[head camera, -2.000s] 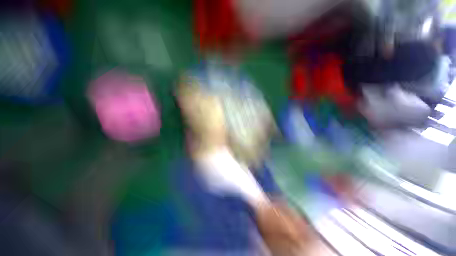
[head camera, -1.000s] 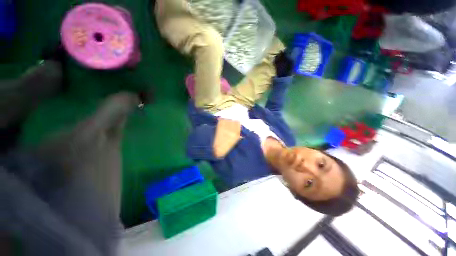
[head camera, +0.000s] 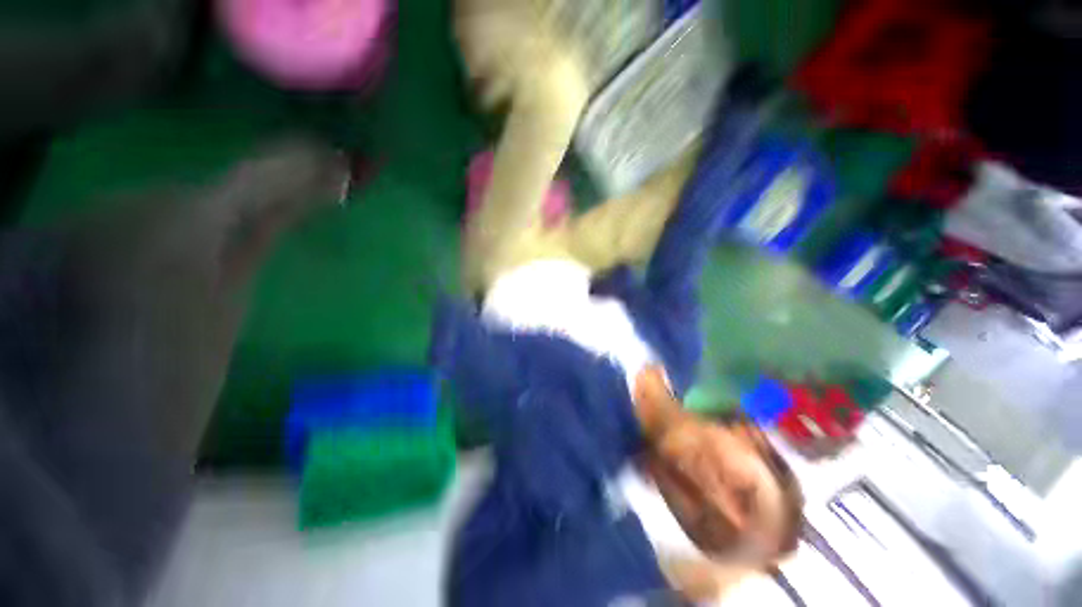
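The view is tilted sideways and blurred. No hand that I can tell as mine is in view. A person in a dark blue jacket (head camera: 546, 403) and tan trousers (head camera: 540, 142) sits on a pink stool (head camera: 555, 204). A pale translucent tub (head camera: 659, 113) lies by the person's legs at the top, with blurred pale contents. The person's raised arm reaches the bottom edge, with a blurred hand (head camera: 706, 579) beside the head. Whether that hand holds anything cannot be told.
A round pink stool (head camera: 311, 33) is at the upper left. A blue crate (head camera: 368, 401) and green crate (head camera: 374, 477) stand by a white panel (head camera: 249, 534). Red stools (head camera: 896, 59) and a blue bin (head camera: 777, 204) are at right. Blurred grey legs fill the left.
The seated person's arm has come up towards the camera at the bottom. The view has shifted, so the round pink stool sits nearer the top edge.
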